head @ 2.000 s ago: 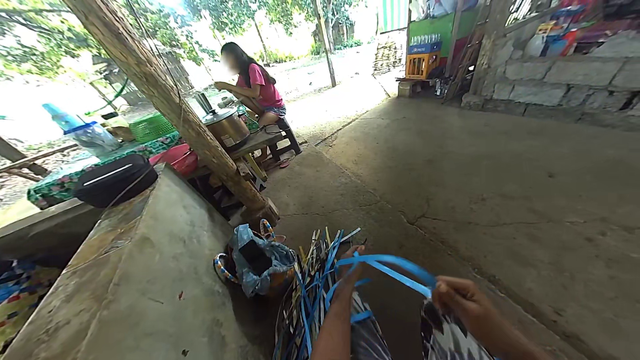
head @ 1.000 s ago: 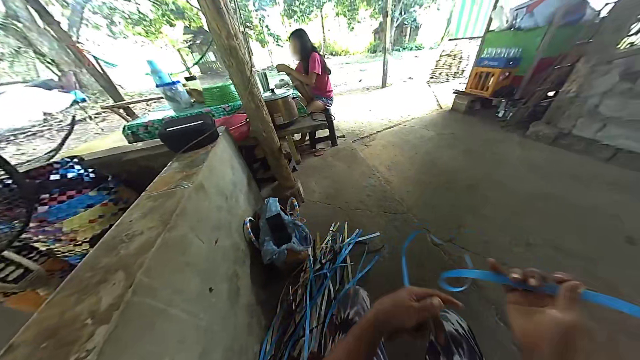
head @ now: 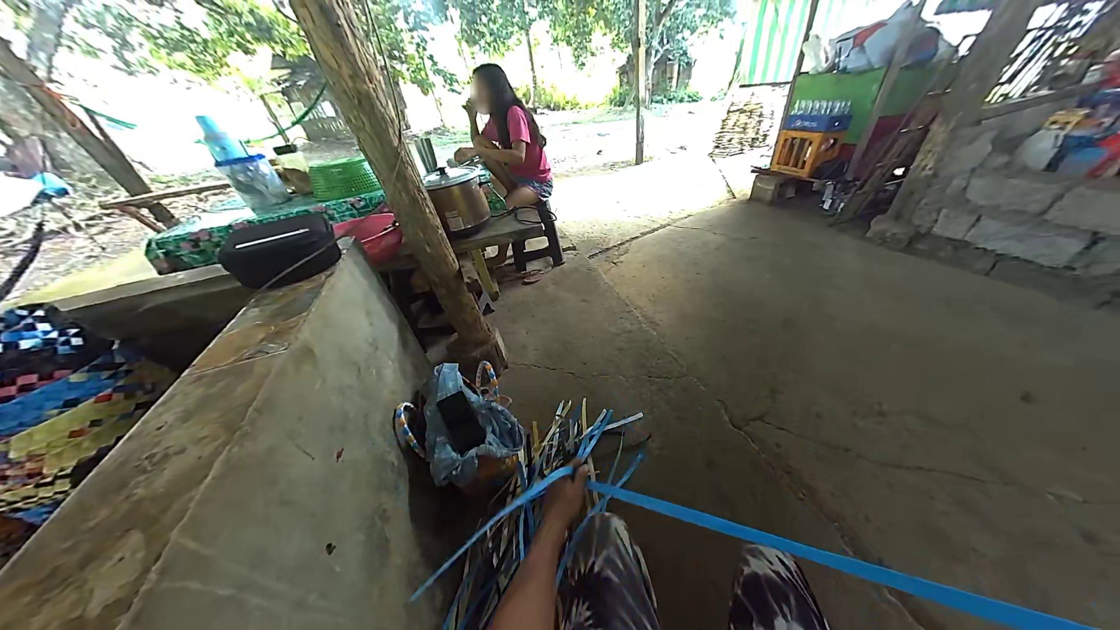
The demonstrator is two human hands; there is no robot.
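My left hand (head: 567,497) is closed on blue plastic strapping strips, above my knee. A wide blue strip (head: 752,532) runs taut from beside this hand to the lower right edge of the view. A narrower blue end (head: 490,530) hangs down to the left of the hand. Under and around my left forearm lies a bundle of long strips (head: 503,560), blue, black, white and yellowish. My right hand is out of view. Close to the bundle stands a bag with beaded-looking handles (head: 405,430), holding a blue translucent plastic bag (head: 453,459) with a black object in it.
A low concrete wall (head: 324,420) runs along my left, with a black case (head: 280,249) on it. A wooden post (head: 385,149) rises beyond. Behind it a person in a pink shirt (head: 525,144) sits by a metal pot (head: 459,203). Concrete floor (head: 840,350) spreads to my right.
My left hand has moved back over the strip bundle and holds strips there. My right hand, in view with the blue strip a second ago, has left the view to the right.
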